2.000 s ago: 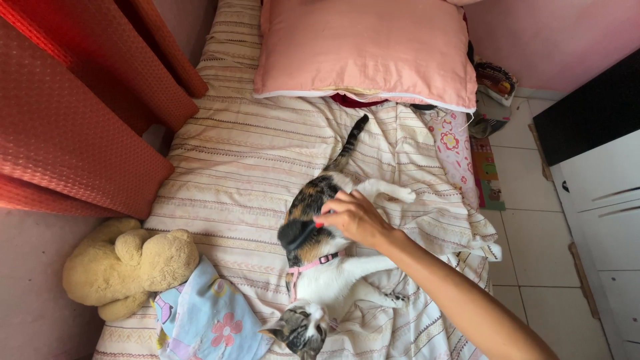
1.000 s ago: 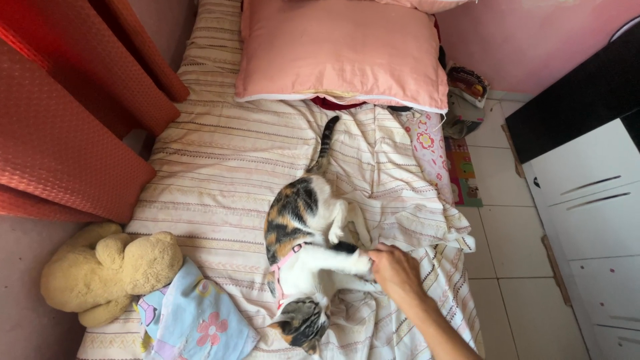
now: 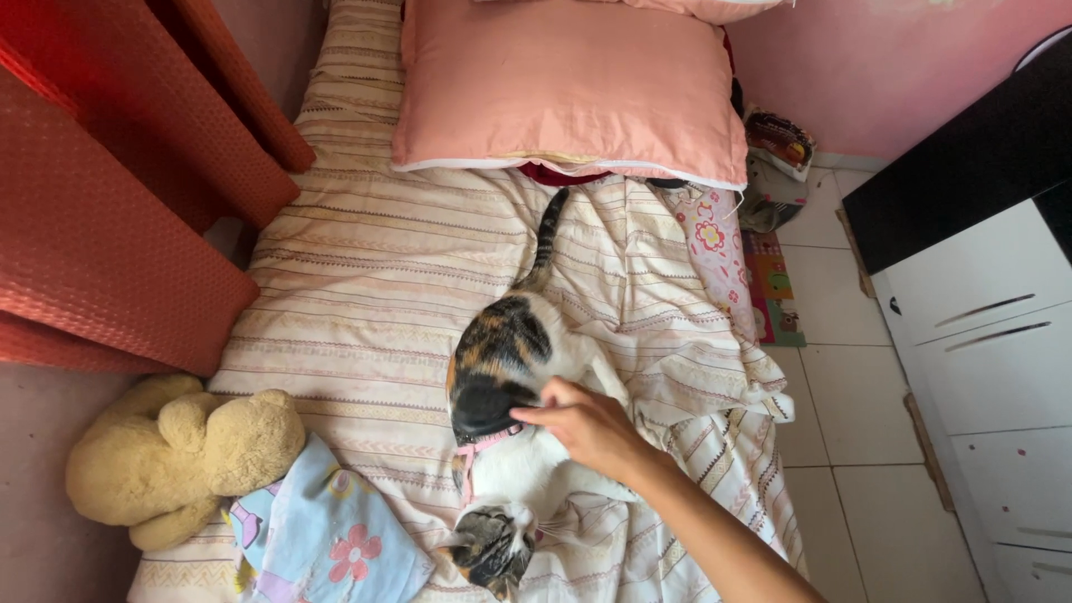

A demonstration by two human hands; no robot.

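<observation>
A calico cat with a pink harness lies on its side on a striped bed sheet, its head toward the bottom of the view and its striped tail toward the pillow. My right hand reaches in from the lower right, its fingers closed on a black pet brush that rests against the cat's back just above the harness. The hand covers part of the cat's chest and front legs. My left hand is out of view.
A plush toy and a blue flowered cloth lie at lower left, beneath an orange curtain. A pink pillow is at the top. Right of the bed are floor tiles and a white drawer cabinet.
My right hand has moved left from near the cat's front paws, onto its back. The brush was over the cat's side two seconds ago too. The cat's front legs have shifted.
</observation>
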